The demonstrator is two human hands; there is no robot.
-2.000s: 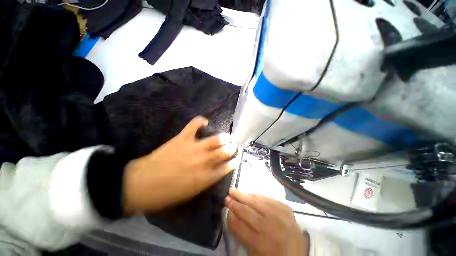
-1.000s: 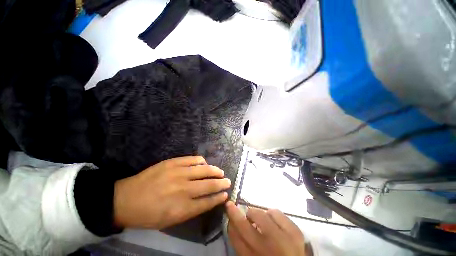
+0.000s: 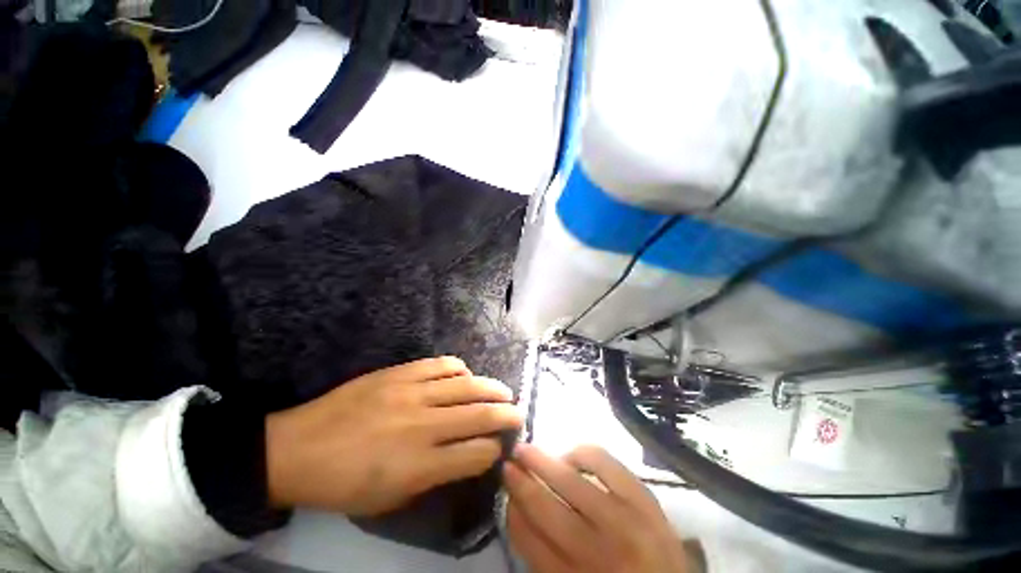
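A dark garment panel (image 3: 336, 269) lies on the white table under the sewing machine head (image 3: 717, 134). A narrow pale strip (image 3: 530, 386) runs along its right edge towards the needle area. My left hand (image 3: 397, 437) lies flat on the panel, fingertips beside the strip, pressing the cloth. My right hand (image 3: 593, 509) pinches the panel's edge and strip with thumb and fingertips just below my left fingertips. The needle itself cannot be made out in the glare.
Dark cut strips (image 3: 353, 84) lie at the far table edge. Dark cloth (image 3: 101, 224) is heaped at left. A thick black cable (image 3: 717, 465) curves over the machine's right side, near a white label (image 3: 823, 430) with a red mark.
My left hand has moved back from the needle area towards me since the oldest frame. The view leaned towards the machine and then back. My right hand stays at the edge.
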